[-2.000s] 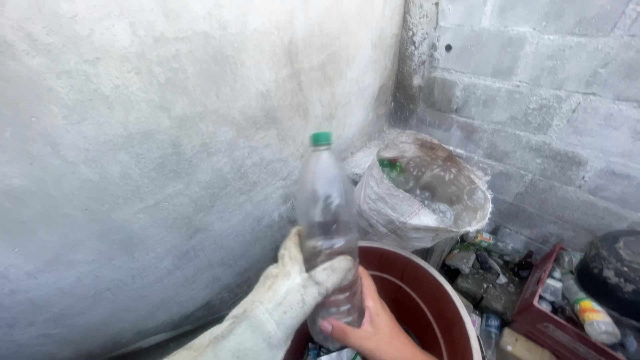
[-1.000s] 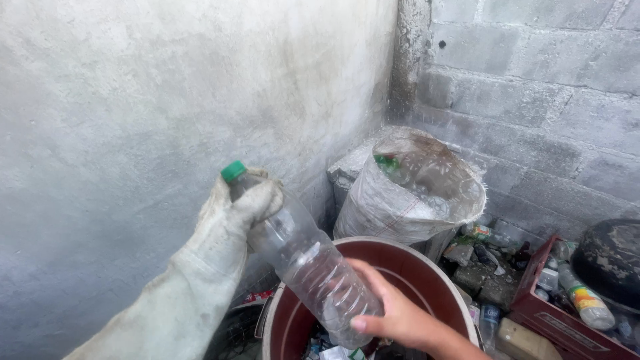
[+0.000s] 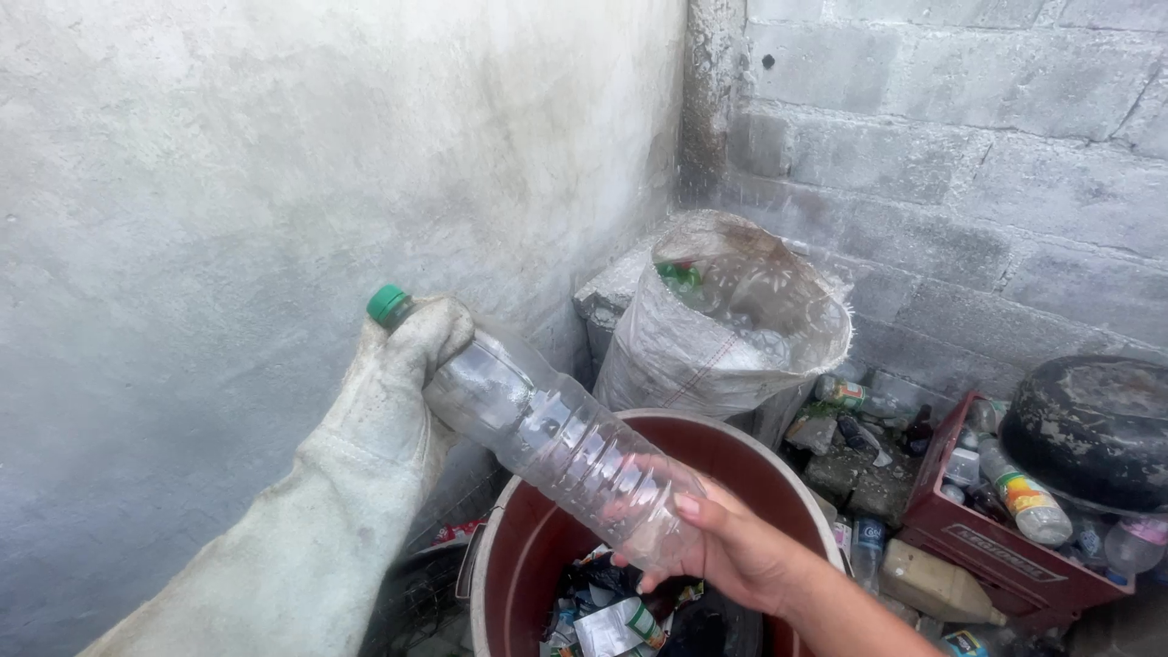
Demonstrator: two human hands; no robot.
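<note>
My left hand [image 3: 424, 365], in a long pale work glove, is closed around the neck of a large clear plastic bottle [image 3: 557, 429], just below its green screw cap [image 3: 387, 304]. Bare, my right hand [image 3: 721, 534] grips the bottle's base, the thumb on the near side. The bottle lies tilted, cap up to the left, over a dark red plastic bin [image 3: 776, 465]. Mixed litter [image 3: 611, 625] is inside the bin, with crumpled wrappers and dark pieces. No label shows on the bottle.
Behind the bin stands a white woven sack [image 3: 675, 347] holding plastic bottles. At right are a red plastic crate [image 3: 995, 557] of bottles, a blackened metal pot [image 3: 1090, 429], a beige plastic jug [image 3: 935, 579] and rubble. A plastered wall [image 3: 319, 164] and a block wall [image 3: 958, 182] meet behind.
The bottle was nearly upright two seconds ago and now leans left. My gloved left hand has moved from the bottle's lower part up to its neck; my right hand stays at the base.
</note>
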